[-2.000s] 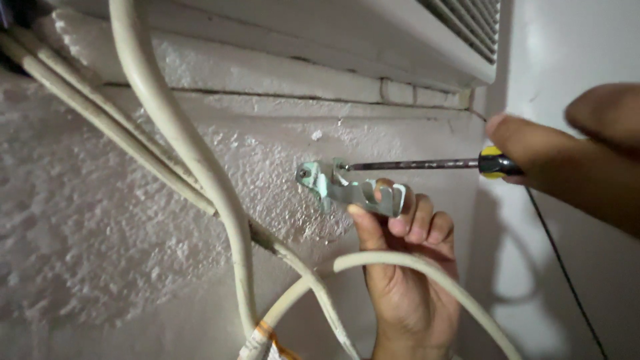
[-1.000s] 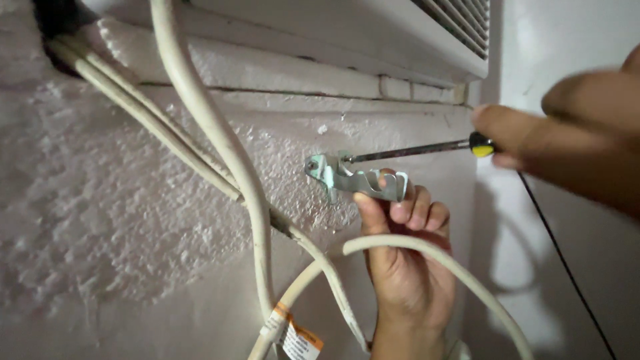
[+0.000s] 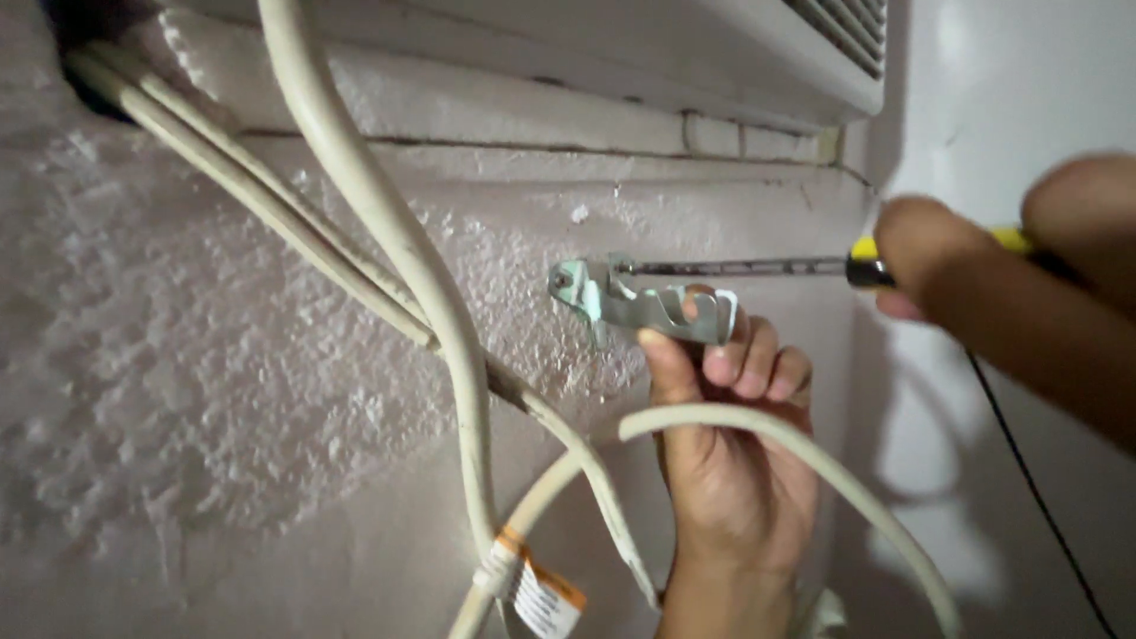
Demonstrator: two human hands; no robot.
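My left hand [image 3: 741,479] comes up from below, its thumb and fingers holding the arm of a metal bracket [image 3: 661,315] against the rough wall. A screw head [image 3: 562,279] shows in the bracket's left tab. From the right edge, my right hand [image 3: 994,275] grips the yellow and black handle of a screwdriver [image 3: 745,266]. The screwdriver's shaft runs level to the left, its tip at the second tab of the bracket, near a screw [image 3: 624,266]. The exact contact there is too small to tell. My right fingers are blurred and partly out of view.
A thick cream cable [image 3: 426,266] hangs down the left, crossing thinner cables [image 3: 266,213]. Another cream cable [image 3: 852,488] curves in front of my left wrist, and a tag [image 3: 546,603] bears writing. A louvred unit [image 3: 754,53] is overhead; a thin black cord [image 3: 1021,453] hangs at right.
My right hand has shifted and changed its grip around the screwdriver handle. My left hand keeps hold of the bracket. The view has moved slightly.
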